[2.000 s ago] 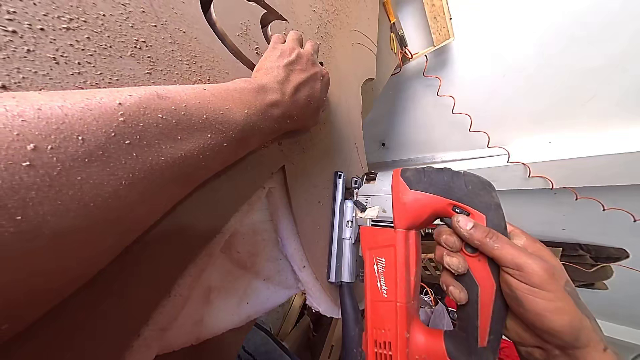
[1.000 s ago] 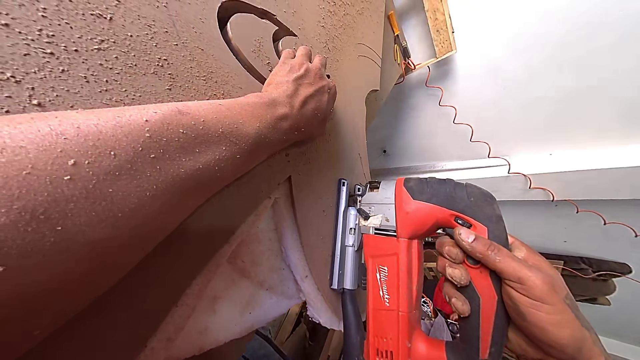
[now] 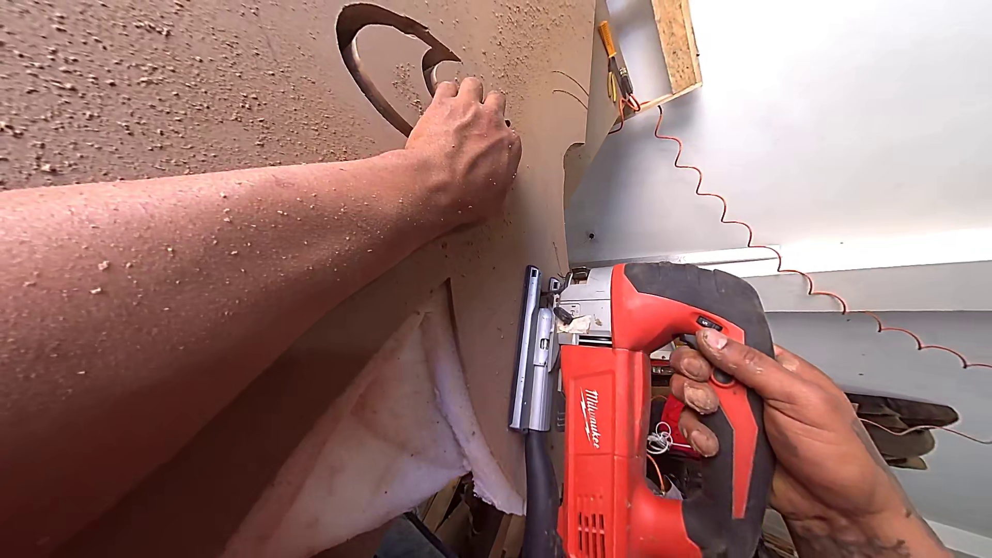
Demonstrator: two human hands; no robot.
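Observation:
My right hand (image 3: 806, 418) is wrapped round the handle of a red and black Milwaukee jigsaw (image 3: 604, 434), its thumb near the switch. The saw's metal shoe (image 3: 530, 349) faces a brown board (image 3: 496, 287) strewn with sawdust; whether it touches the board cannot be told. My left hand (image 3: 469, 147) rests curled at the lower edge of a curved cutout (image 3: 356, 62) in the board. Its fingertips are hidden, so what it grips there is unclear. Dust clings to the left forearm.
A white padded sheet (image 3: 395, 434) hangs below the board. An orange coiled cord (image 3: 725, 205) runs across the pale wall (image 3: 845, 155). An orange-handled tool (image 3: 608, 43) lies by a wooden frame (image 3: 678, 46). Dark cloth (image 3: 907, 426) sits at right.

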